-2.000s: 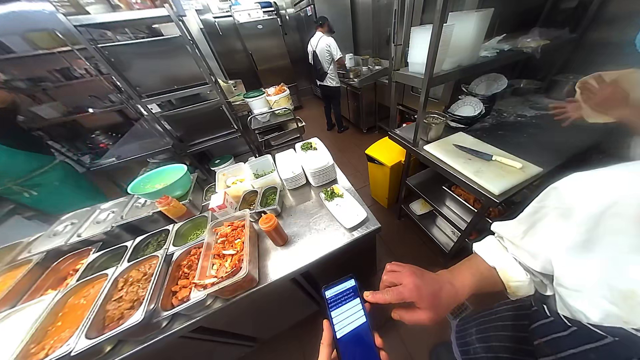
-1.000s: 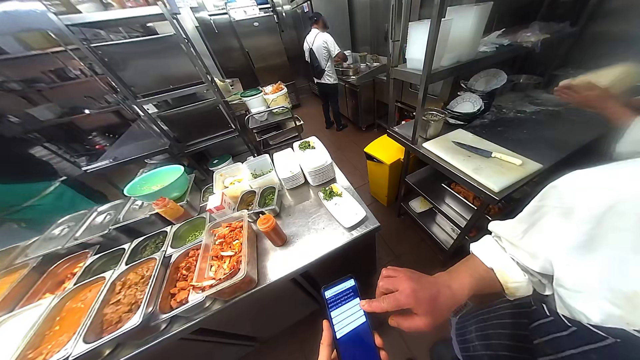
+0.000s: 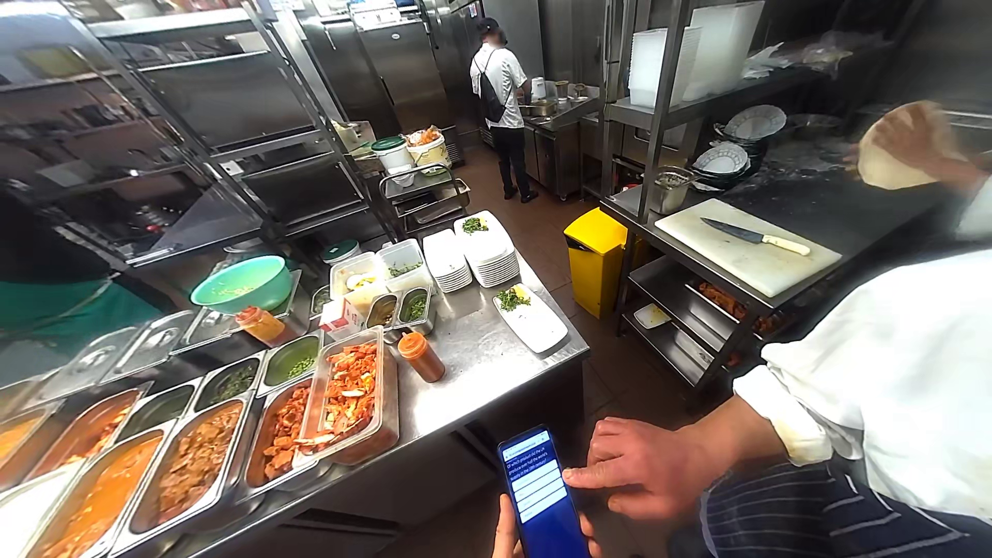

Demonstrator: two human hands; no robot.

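Note:
In my left hand (image 3: pixel 505 525), at the bottom centre, is an upright smartphone (image 3: pixel 545 496) with a lit screen showing text and white bars on blue. The thumb shows along its left side and fingertips along its right; the palm is hidden. My right hand (image 3: pixel 647 469) comes in from the right under a white cuff and holds nothing. Its index finger is extended over the right edge of the screen, other fingers curled; touch cannot be told. Beyond the phone stands a steel counter (image 3: pixel 477 387) bearing an orange-red squeeze bottle (image 3: pixel 422 358) and a plastic tub of orange-red cooked pieces (image 3: pixel 350 395).
Steel food pans (image 3: pixel 186 465) line the left. Plates are stacked (image 3: pixel 496 260) behind a garnished plate (image 3: pixel 535 322). A knife (image 3: pixel 756 235) lies on a cutting board (image 3: pixel 744 248). A yellow bin (image 3: pixel 595 263) stands between worktops. Another person's blurred hand holds flat dough (image 3: pixel 891 159); a person (image 3: pixel 500 101) stands behind.
At the far right, the other person's hand and the flat dough have shifted position and the dough's visible shape has changed. My hands and the phone have hardly moved.

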